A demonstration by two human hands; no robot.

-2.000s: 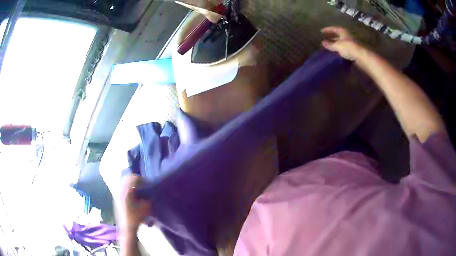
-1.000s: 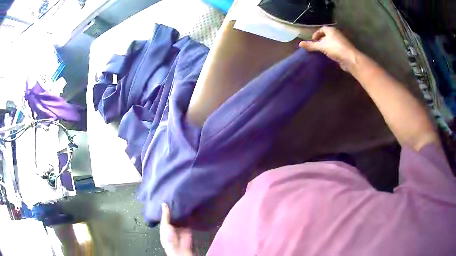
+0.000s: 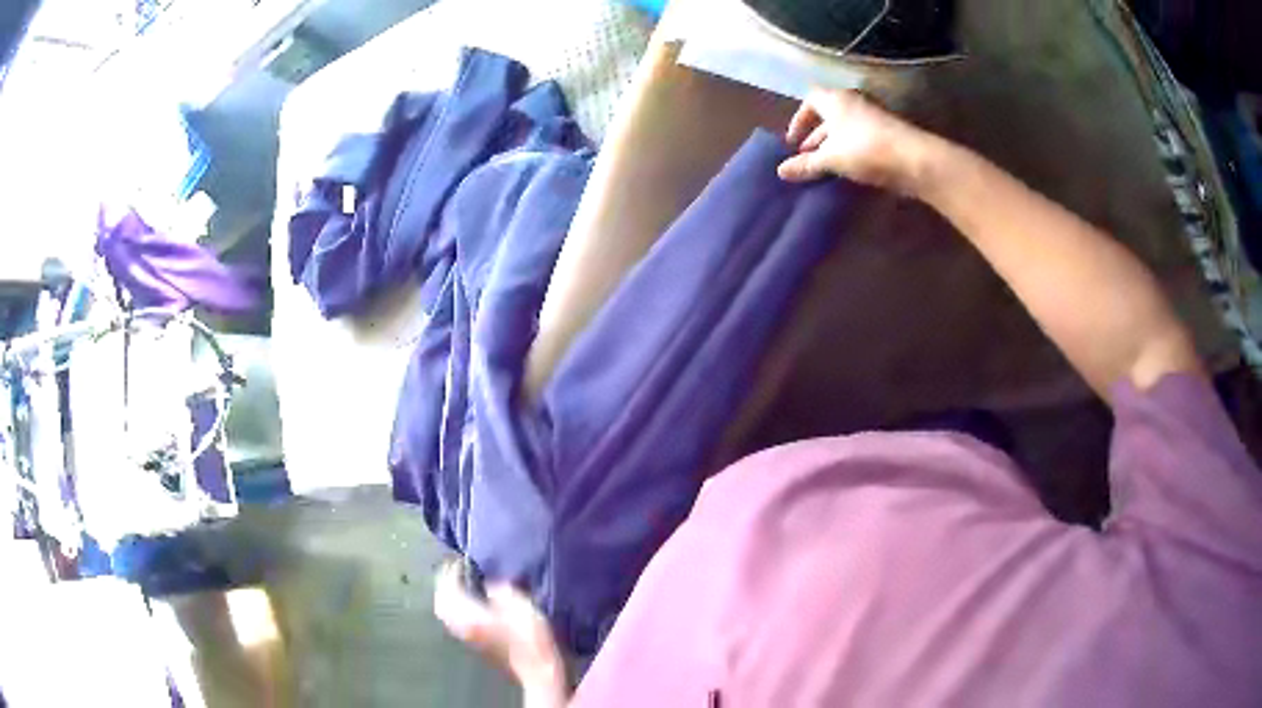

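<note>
The purple-blue jacket (image 3: 512, 263) lies over the padded table, its left part bunched and a long panel spread diagonally to the right. My right hand (image 3: 842, 141) pinches the upper right end of this panel between thumb and fingers. My left hand (image 3: 509, 631) is blurred at the jacket's lower edge, at the bottom of the picture; its fingers touch the cloth, but whether they grip it is unclear. The dark iron (image 3: 865, 25) is cut off by the top edge, beside a pale sheet (image 3: 734, 58).
Brown padding (image 3: 955, 311) lies right of the jacket, and off-white textured table cover (image 3: 325, 394) to its left. A braided hose or cable (image 3: 1187, 187) runs down the right side. A purple cloth (image 3: 166, 263) and white wire racks stand at the left, beyond the floor.
My right hand has moved left and slightly down with its end of the cloth. My left hand stays low near the hem. The view has shifted down and left, so the iron is now mostly cut off.
</note>
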